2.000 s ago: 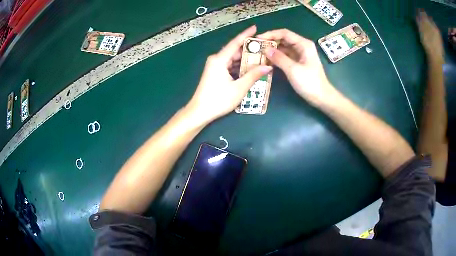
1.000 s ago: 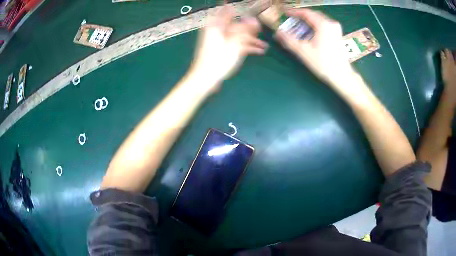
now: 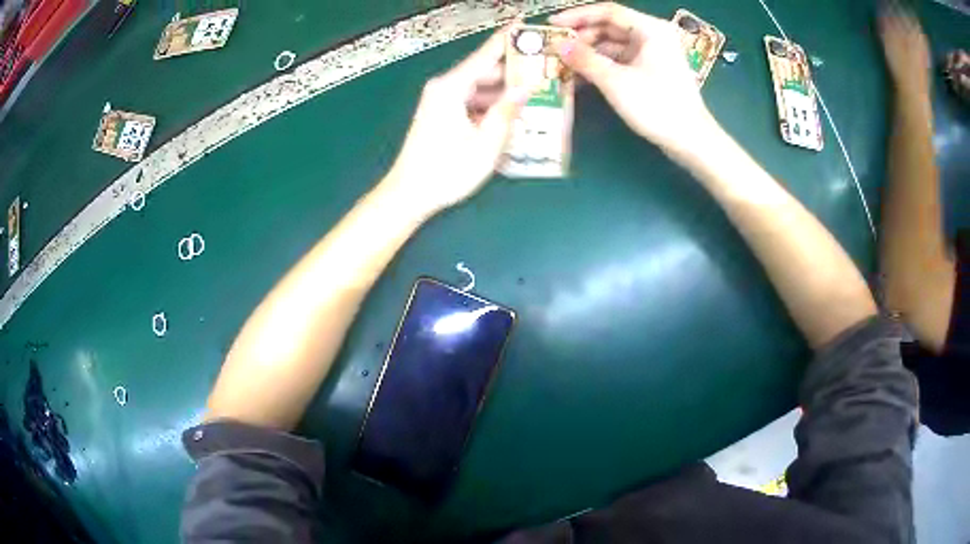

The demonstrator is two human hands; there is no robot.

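Observation:
An open handset half point(image 3: 539, 122) is held upright at top centre, with a silvery round part at its upper end, a green board patch mid-length and a blurred whitish keypad area below. My left hand point(image 3: 457, 133) grips its left edge, thumb over the front. My right hand point(image 3: 638, 69) is at its upper right corner, fingertips on the top end; whether a small part is pinched there cannot be told.
A dark smartphone point(image 3: 436, 388) lies near my body, a white hooked piece point(image 3: 466, 278) above it. More handset halves lie at right point(image 3: 795, 94), behind my right hand point(image 3: 699, 45) and upper left point(image 3: 197, 33). White rings point(image 3: 190, 248) are scattered left. Another person's arm point(image 3: 913, 191) is far right.
A second ago both hands were blurred at the top edge around a handset half; now they hold one upright, slightly lower. The handset halves on the strip's far side have shifted, and one now lies far right.

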